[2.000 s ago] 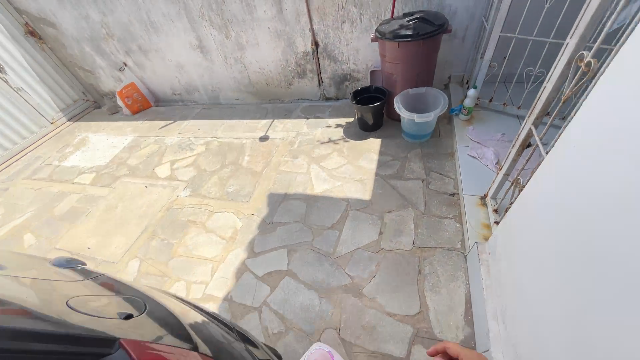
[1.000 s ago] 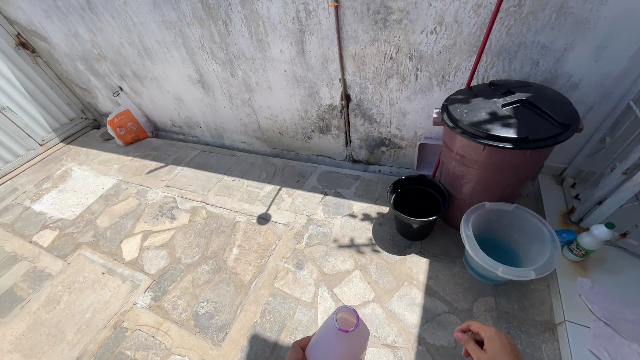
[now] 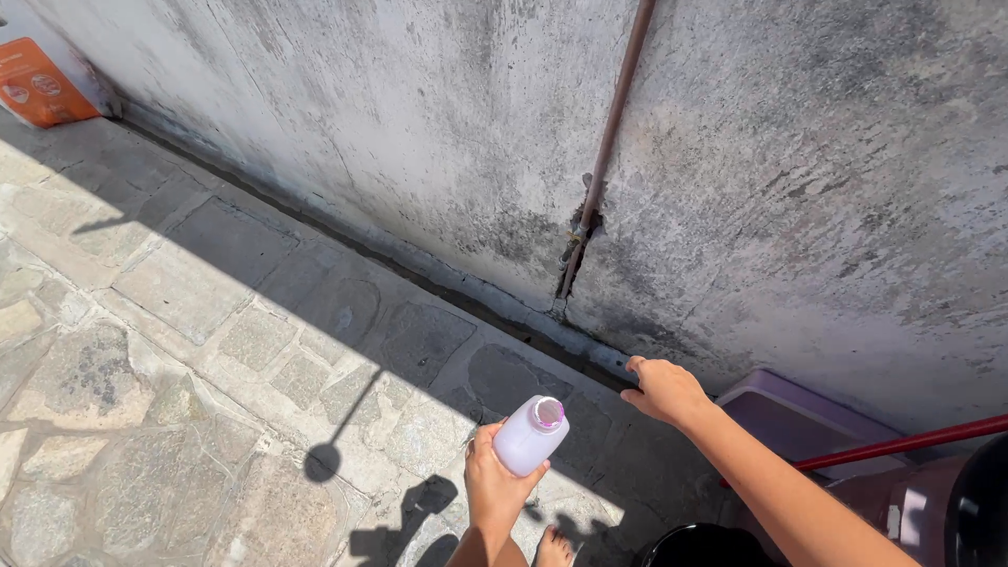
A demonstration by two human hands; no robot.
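In the head view, my left hand is closed around a pale lilac plastic bottle. The bottle has no cap, and its open mouth with a purple rim tilts up towards me. To its right, my right hand reaches out over the foot of the wall with its fingers curled. Nothing can be seen in it, though the inside of the palm is hidden. Beyond this hand stands a lilac plastic tub, leaning against the wall, with a red pole across its front.
A weathered concrete wall with a rusty pipe rises ahead. Stone paving lies below it. The black bucket and the lidded bin stand at the lower right. An orange and white bag rests at the far left.
The view has moved much closer to the wall. My left hand and the bottle now show more fully. My right hand, low in the frame before, now extends towards the wall's foot.
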